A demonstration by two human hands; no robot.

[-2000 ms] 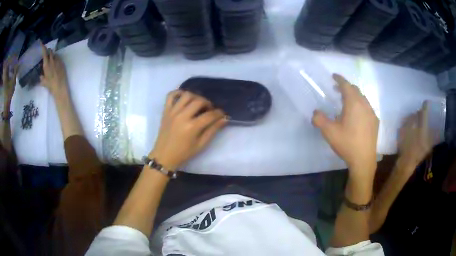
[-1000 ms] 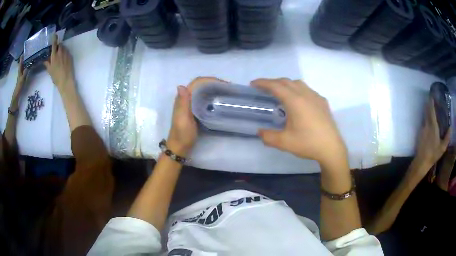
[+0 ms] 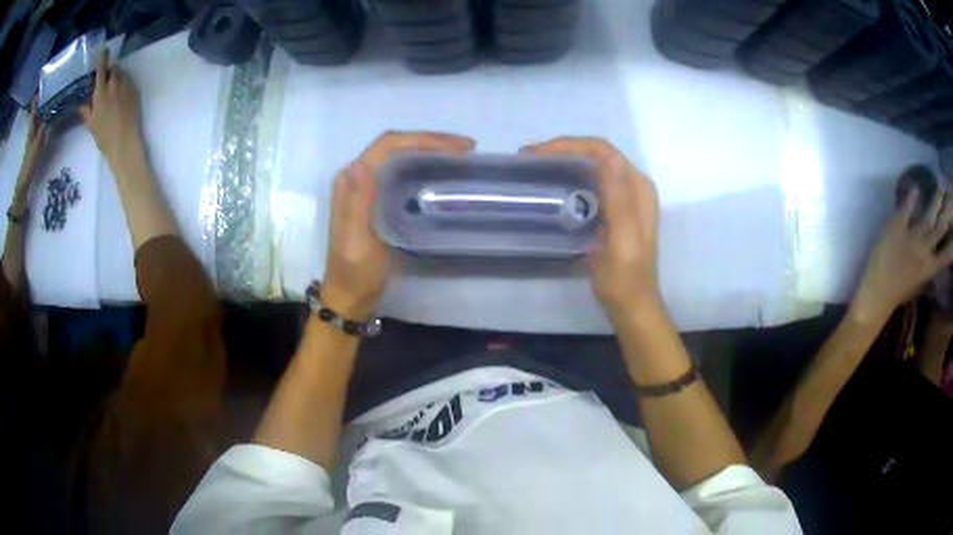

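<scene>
A clear plastic housing [image 3: 491,236], a frosted see-through oval tub, is held level above the bench in front of me. A bright long bar runs along its middle, with a round mark at each end. The dark base [image 3: 502,261] shows as a dark edge beneath it; whether the two are joined I cannot tell. My left hand [image 3: 361,214] grips the left end and my right hand [image 3: 625,219] grips the right end. The fingertips lie along the far edge.
Stacked grey parts [image 3: 428,37] stand at the back, with more stacks [image 3: 799,42] back right. Shiny tape [image 3: 240,178] crosses the bench at left. Small dark screws [image 3: 60,199] lie far left. A neighbour's hands [image 3: 110,105] hold a part there; another person's hand [image 3: 904,251] is at right.
The clear housing was brought from the right over the dark base, and both were lifted. My right hand has moved from the top to the right end. The neighbour at right now holds a dark part.
</scene>
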